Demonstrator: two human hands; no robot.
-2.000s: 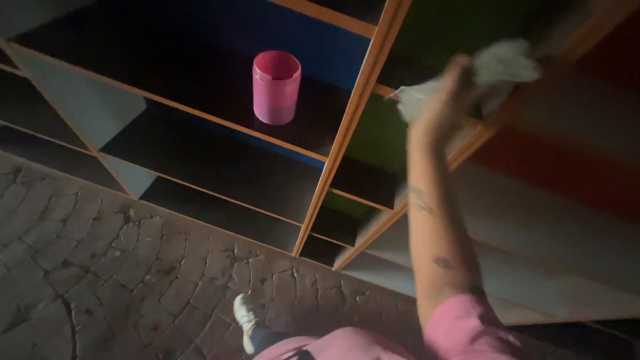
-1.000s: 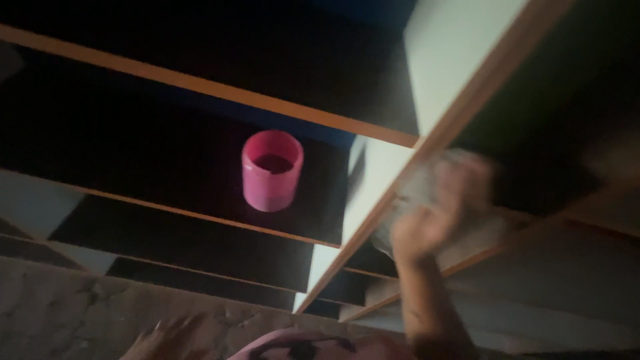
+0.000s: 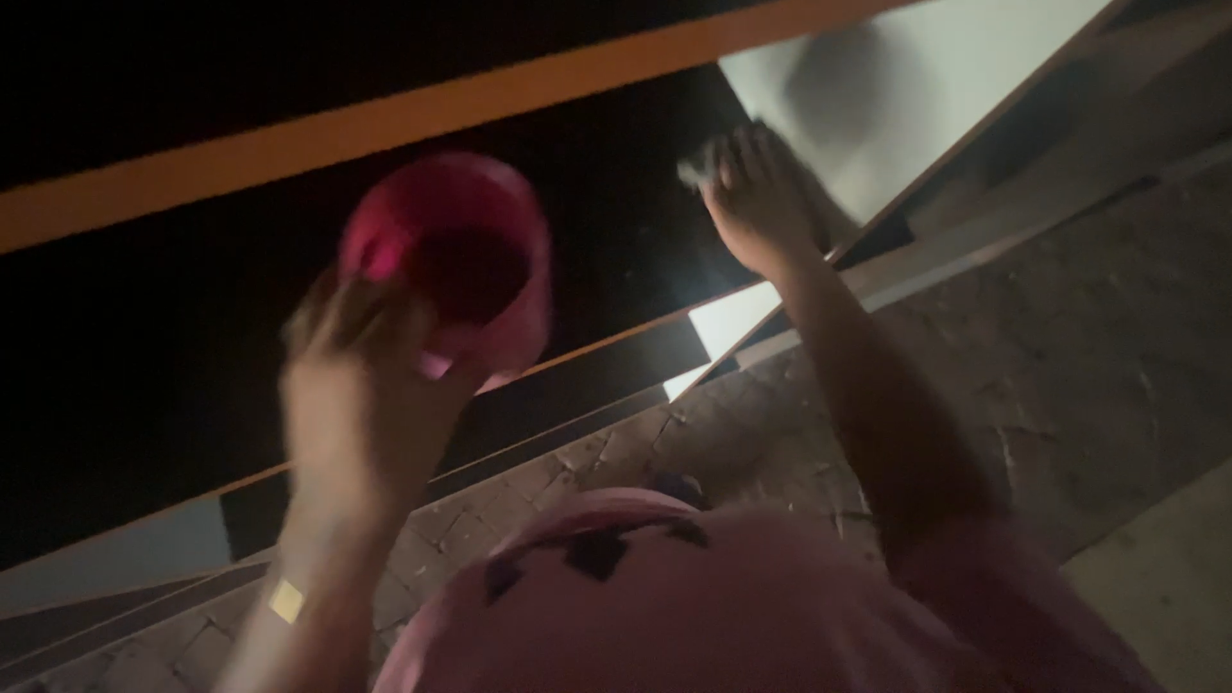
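Observation:
My left hand [image 3: 371,356] is shut on the rim and near wall of a pink plastic container [image 3: 515,298], open at the top and dark inside; the hand is blurred. To the right, my right hand [image 3: 760,197] presses a pale crumpled cloth [image 3: 695,171] on the dark shelf board [image 3: 626,231], close to the white side panel [image 3: 924,106]. Most of the cloth is hidden under the fingers.
An orange-edged shelf board [image 3: 385,115] crosses above both hands. Lower shelves with thin orange edges [image 3: 616,339] lie beneath. Stone paving [image 3: 1078,385] shows below and to the right of the shelving unit.
My left hand has come in and taken hold of the pink container, which stood on the shelf before. My right hand has moved with the cloth from beyond the upright divider onto the container's shelf.

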